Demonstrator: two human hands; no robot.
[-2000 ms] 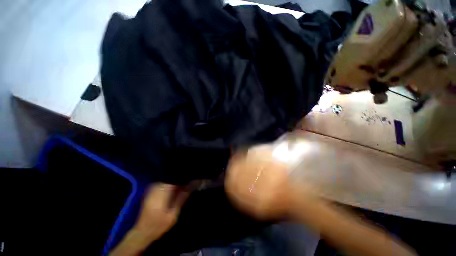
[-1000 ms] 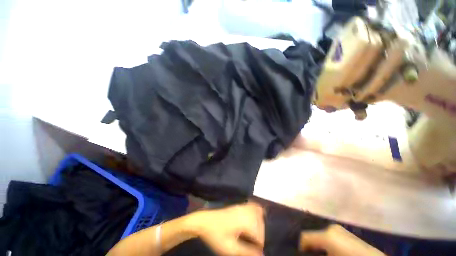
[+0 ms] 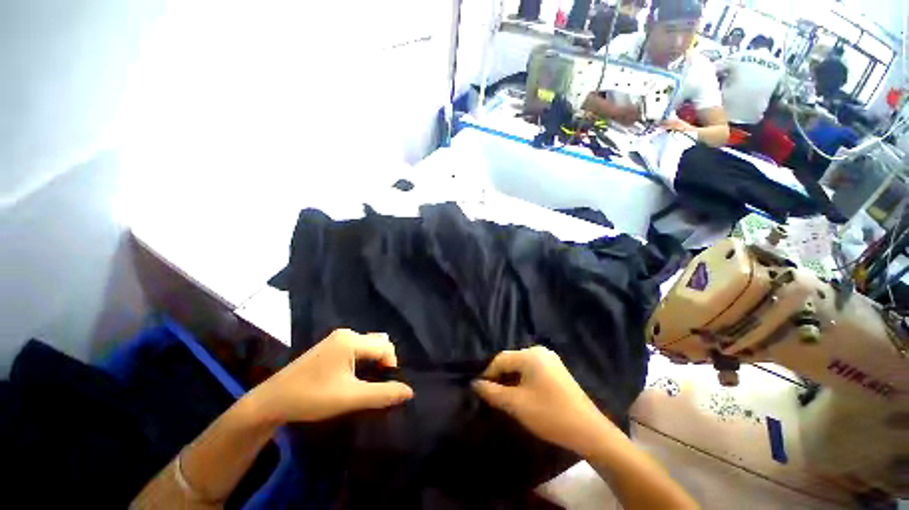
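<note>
A large black garment (image 3: 449, 269) lies heaped on the white table left of the sewing machine, its near part hanging over the front edge. My left hand (image 3: 334, 379) pinches a fold of it between thumb and fingers. My right hand (image 3: 533, 393) pinches the same fold a little to the right. The cream sewing machine head (image 3: 728, 299) stands at the right with the garment's far right end close beside it. The exact edge between my fingertips is too dark to make out.
A blue basket (image 3: 204, 349) with black cloth is below the table edge at lower left. A dark blue strip (image 3: 776, 439) lies on the machine bed (image 3: 698, 398). A person (image 3: 688, 70) sits at another machine ahead, with more people behind.
The view has tilted up, showing the workshop ahead. Both hands have come up from below the table edge onto the garment and now grip a fold of it.
</note>
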